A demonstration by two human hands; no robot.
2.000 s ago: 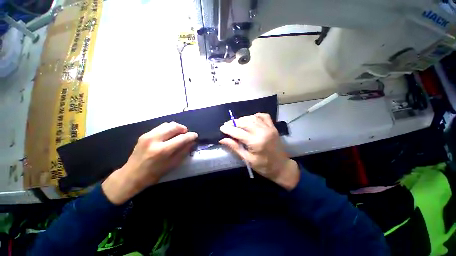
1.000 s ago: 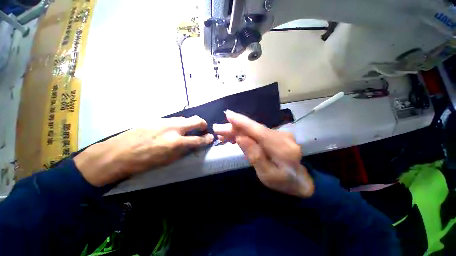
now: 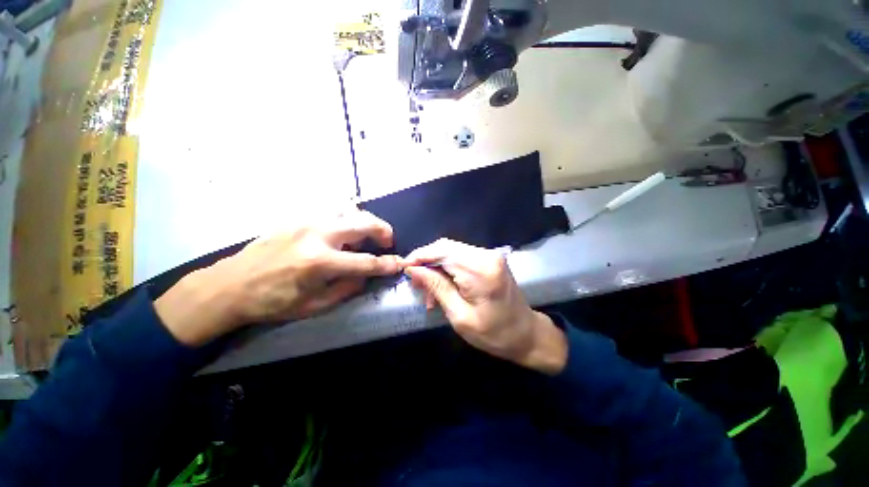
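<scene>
A black fabric strip (image 3: 467,204) lies slantwise along the front edge of the white sewing table, its right end flat and squared. My left hand (image 3: 286,281) rests on the strip and pinches its front edge. My right hand (image 3: 481,300) meets it, thumb and fingertips pinched at the same edge. The marking pen (image 3: 505,250) is in my right hand; only a short end shows behind the fingers. What lies between the fingertips is hidden.
The machine head (image 3: 467,52) stands behind the strip. A white-handled tool (image 3: 634,193) lies right of it, and a dark red tool (image 3: 715,176) farther right. Yellow printed tape (image 3: 100,209) covers cardboard at left. Neon-green and black garments (image 3: 810,380) lie low at right.
My left hand has slid along the strip and flattened over it. My right hand has turned, and the pen no longer points up and down. The view has shifted slightly.
</scene>
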